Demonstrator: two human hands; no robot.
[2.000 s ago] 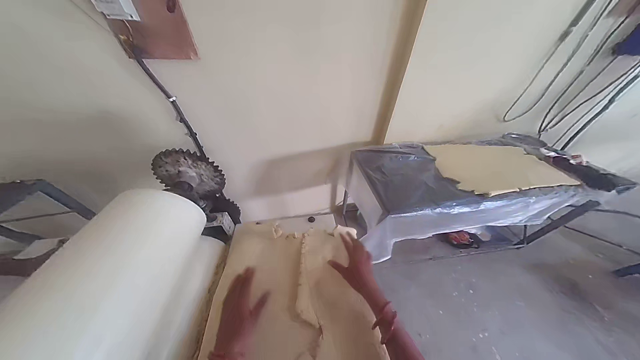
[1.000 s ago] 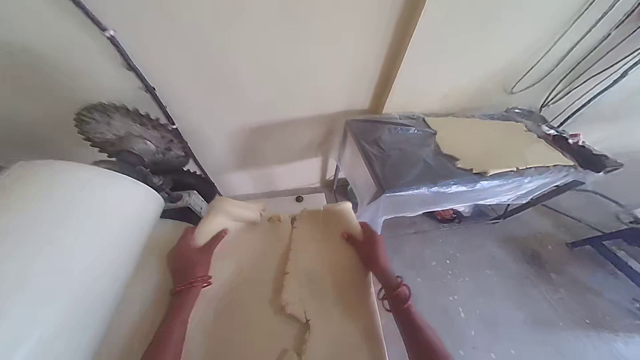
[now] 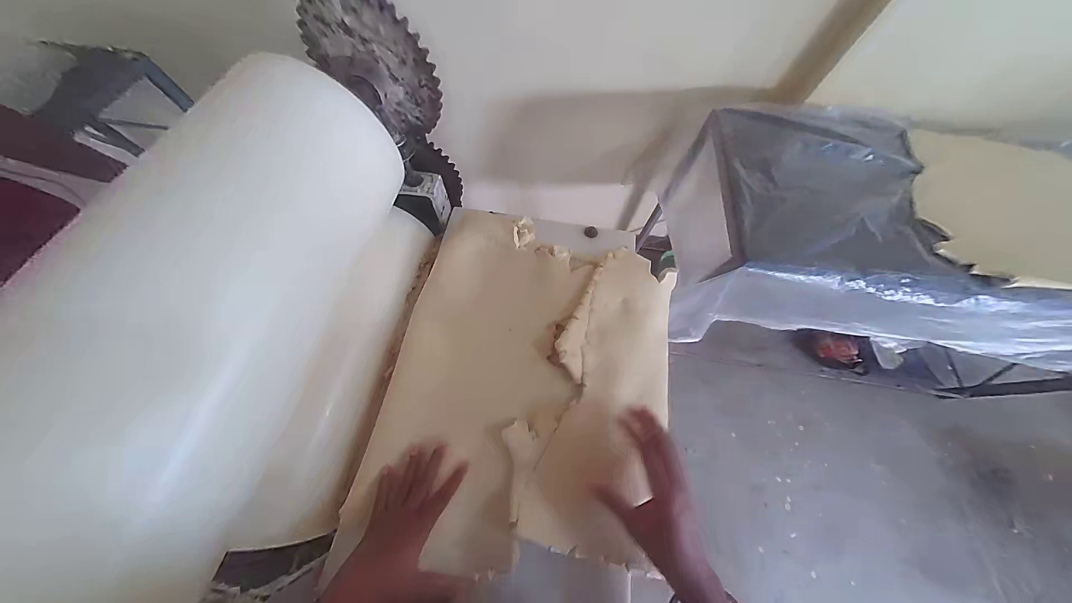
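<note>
A thin sheet of pale yellow dough [image 3: 486, 335] with ragged edges lies on the white feed board beside the rollers. Its right part is folded or overlapped, with a torn, crumpled seam running down the middle. My left hand [image 3: 402, 519] rests with fingers spread on the near left part of the sheet. My right hand [image 3: 657, 494] is over the near right edge, fingers apart and slightly blurred; whether it touches the sheet I cannot tell. Left of the sheet are a large white roller [image 3: 218, 276] and a lower roller [image 3: 335, 402] of the sheeting machine.
Toothed metal gears [image 3: 377, 67] stand exposed at the rollers' far end. To the right is a table covered with plastic film [image 3: 812, 193], bearing another yellow sheet [image 3: 997, 201]. A red item [image 3: 837, 350] lies beneath that table. A wall rises behind the machine.
One second ago both hands held rolled or folded far corners of the sheet; now those corners lie down and the hands are at its near end, fingers spread. The view has shifted.
</note>
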